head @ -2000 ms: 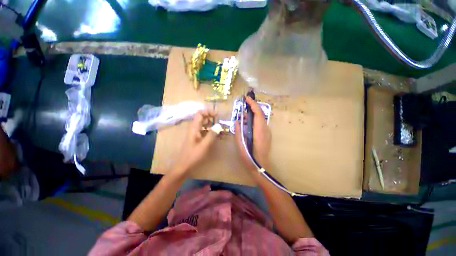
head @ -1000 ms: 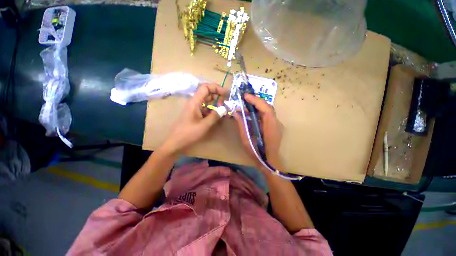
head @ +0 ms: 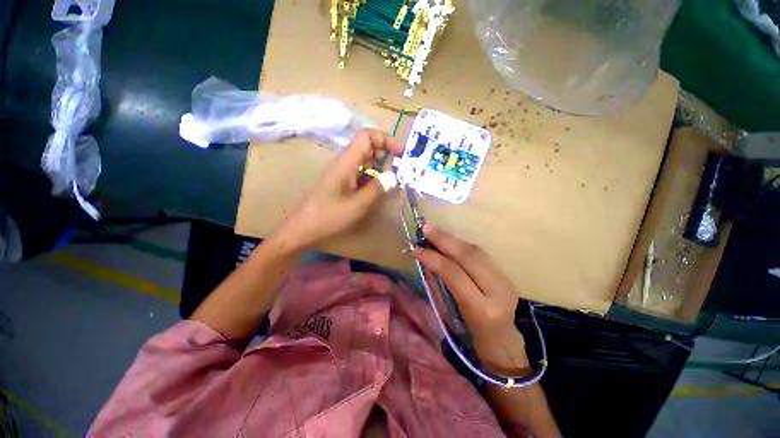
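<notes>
The white square housing [head: 469,184] lies on the tan cardboard mat [head: 547,231], slightly turned, with a blue-green circuit board and black parts inside. My left hand [head: 346,184] is at its left edge, fingers closed on a thin green wire [head: 398,125] with a yellow end; a small white patch covers a fingertip. My right hand [head: 475,278] holds the black soldering iron [head: 443,295] below the housing, its tip pointing up at the housing's lower left corner. Whether the tip touches is unclear. The bagged cable [head: 282,118] lies left of the housing.
A bundle of green wires [head: 381,27] lies at the mat's top. A translucent hood [head: 582,51] hangs at upper right. A brown side tray [head: 676,257] with a dark block and pale stick is at right. Another bagged cable [head: 72,120] lies far left.
My right hand and the iron have moved down and right, uncovering the housing and its board. My left hand stays at the housing's left side. The view has shifted, and the bundle appears higher.
</notes>
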